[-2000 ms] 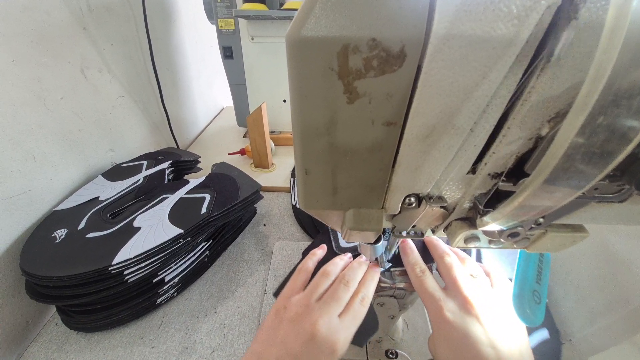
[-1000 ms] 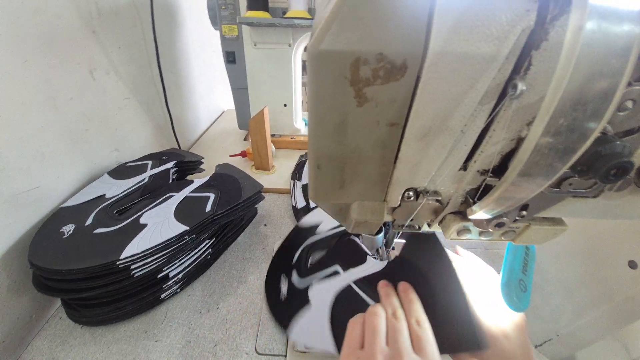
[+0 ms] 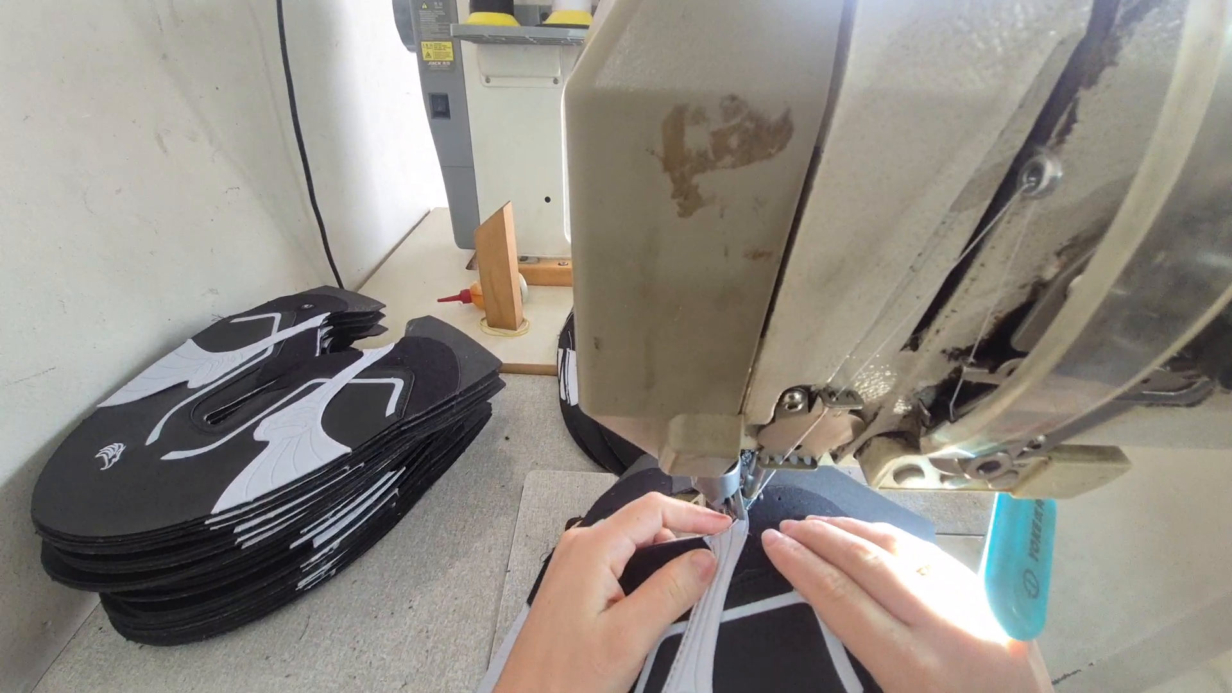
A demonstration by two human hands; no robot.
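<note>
A black shoe upper with white overlays lies flat under the needle and presser foot of an industrial sewing machine. Just left of the needle, my left hand rests on the upper, its index fingertip near the foot and its thumb beside a white strip. My right hand lies on the black material right of the needle, fingers together and flat. Neither hand clearly grips the piece. A white thread runs down the machine head to the needle area.
On the grey worktable at left stands a tall stack of similar uppers. More uppers are behind the machine head. A wooden block, a red-tipped bottle and another machine stand behind. A turquoise tool hangs at right.
The upper, turned and partly lifted one second ago, now lies flat under the foot in another orientation. My left hand has moved up beside the needle, and my right hand rests flat on the piece.
</note>
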